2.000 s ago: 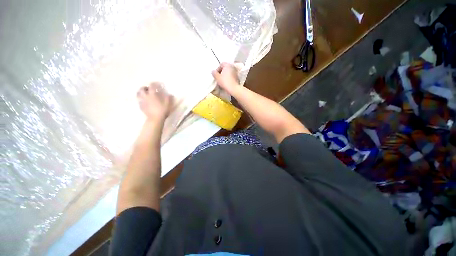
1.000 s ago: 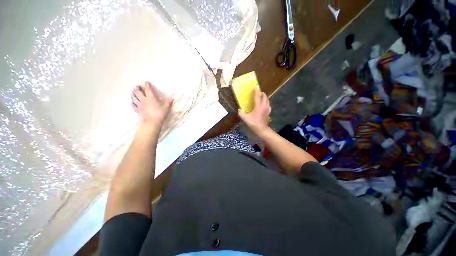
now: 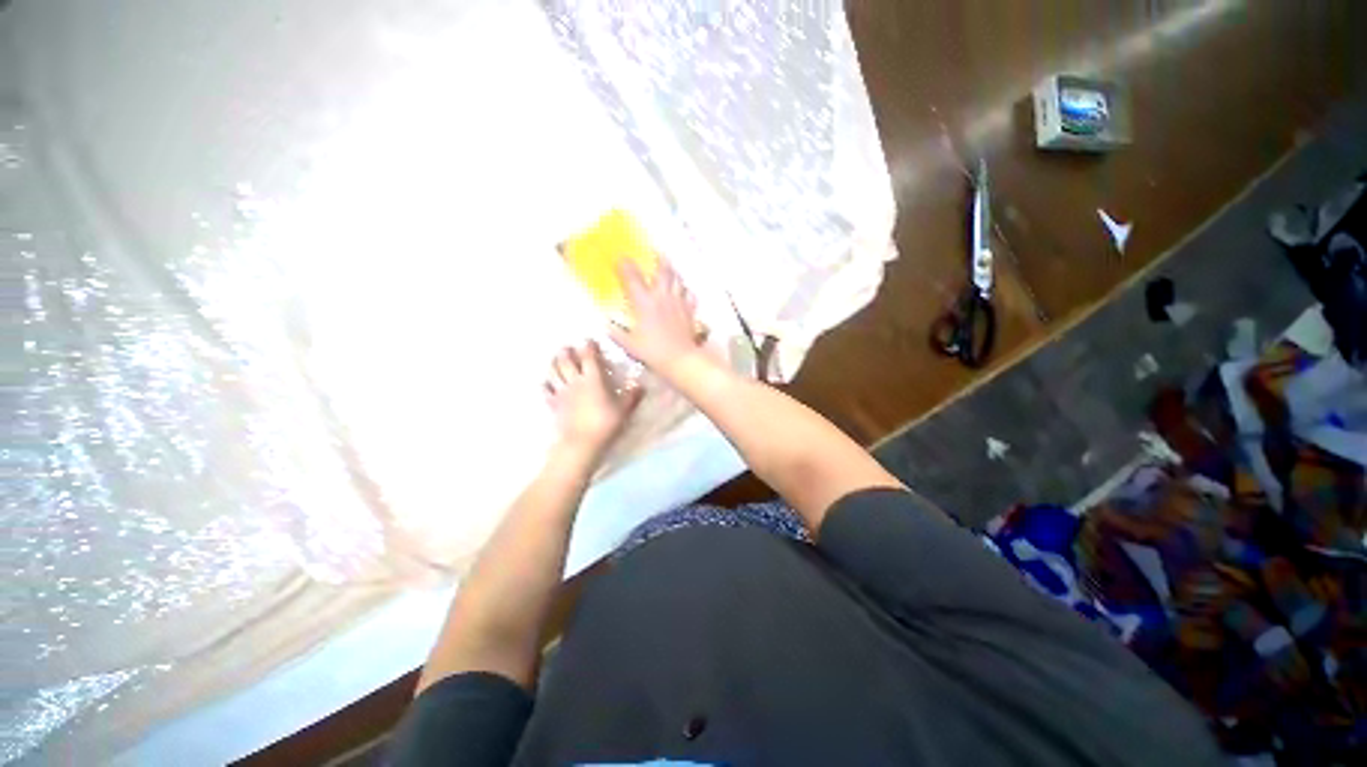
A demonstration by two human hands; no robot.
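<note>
The yellow brick-like block point(image 3: 604, 255) lies on the glaring pale sequin fabric point(image 3: 375, 195) near the table's front side. My right hand point(image 3: 660, 318) is at the block's near right end, its fingers over that corner and its thumb at the near edge. My left hand point(image 3: 588, 402) lies palm down with spread fingers on the cloth near the front edge and holds nothing. A thin dark rail end point(image 3: 762, 354) shows right of my right hand, at the fabric's near corner. Glare hides the folds and ply edges.
Scissors with black handles point(image 3: 972, 307) lie on the brown table point(image 3: 885, 367) at the right. A small white box point(image 3: 1079, 114) and a white scrap point(image 3: 1114, 229) lie beyond them. A white-blue paper strip point(image 3: 660, 483) runs along the near edge. Coloured scraps point(image 3: 1214, 584) cover the floor.
My right hand first let go of the cloth edge and picked up the yellow block, then brought it left onto the fabric. My left hand stays flat on the cloth, now closer to the right hand.
</note>
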